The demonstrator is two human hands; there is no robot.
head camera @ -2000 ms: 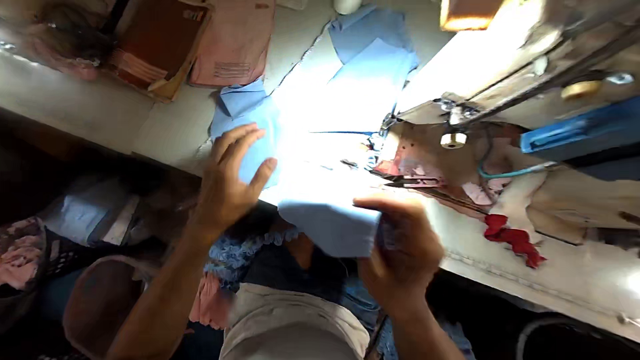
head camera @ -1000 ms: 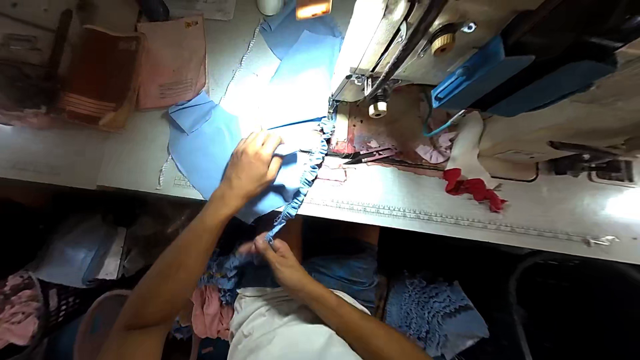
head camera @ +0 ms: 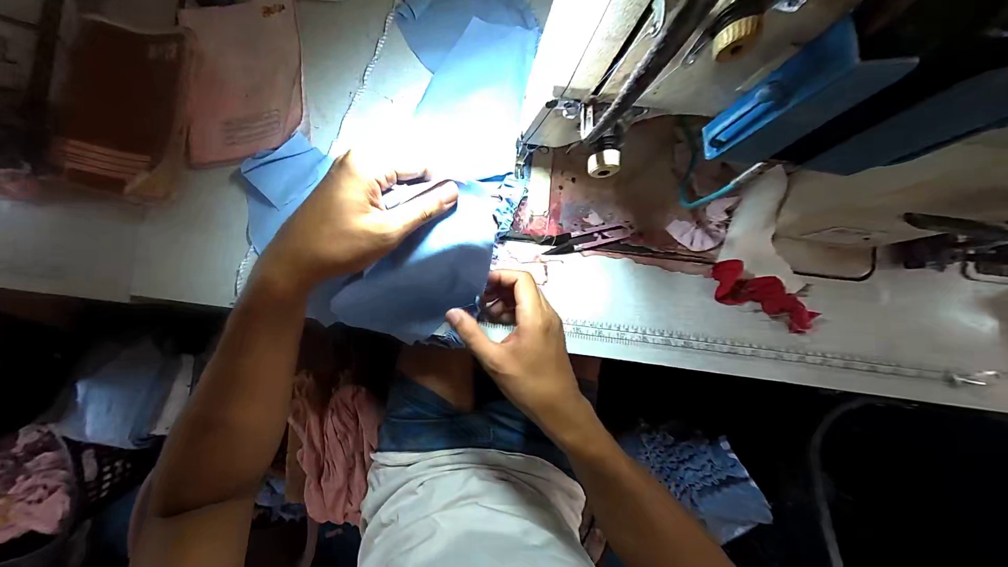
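A light blue fabric piece (head camera: 425, 276) hangs over the table's front edge, its upper right part by the needle area of a sewing machine (head camera: 606, 150). My left hand (head camera: 362, 205) grips a raised fold of it between thumb and fingers. At the fabric's lower right edge is my right hand (head camera: 516, 331), fingers curled and thumb apart; whether it pinches the edge is unclear. A gathered blue ruffle (head camera: 508, 206) lies along the right edge near the presser foot. Thread snips (head camera: 587, 238) lie just right of the ruffle. Glare hides part of the cloth.
A measuring tape (head camera: 693, 344) runs along the table's front edge. A red ruffled strip (head camera: 760, 295) lies right of the snips. Brown packets (head camera: 110, 110) and a pink packet (head camera: 244, 87) with writing are at the upper left. Below the table are pink cloth (head camera: 339, 449) and gathered blue pieces (head camera: 701, 472).
Since one second ago, the blue fabric has been folded over toward the right, covering much of the ruffle. My right hand has moved up from below the table edge to the fabric's edge.
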